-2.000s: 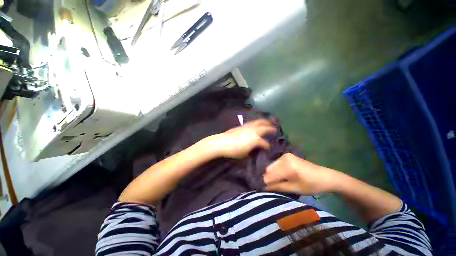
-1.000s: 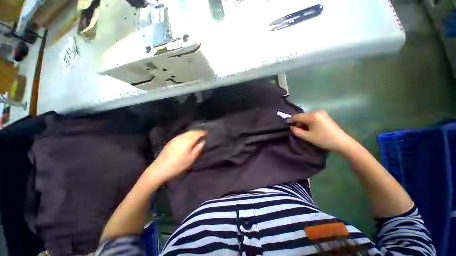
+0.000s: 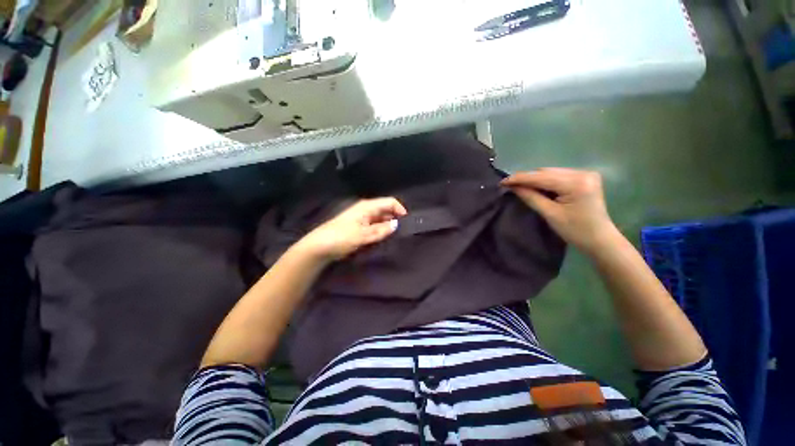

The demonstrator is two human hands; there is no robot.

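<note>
A dark purple-brown garment piece lies over my lap, with folds running across it. My right hand pinches its edge at the right between thumb and fingertips. My left hand rests on the cloth left of the middle, fingers bent and pointing right. Something small and white shows at its fingertips; I cannot tell what it is. The cloth beneath my left palm is hidden.
The white table with ruler marks on its edge lies ahead, bearing the cream machine base and dark thread snips. More dark cloth is at left. A blue crate stands at right above green floor.
The white marker near the right hand no longer shows. My left hand has moved right and up across the cloth. My right hand still pinches the edge, slightly higher.
</note>
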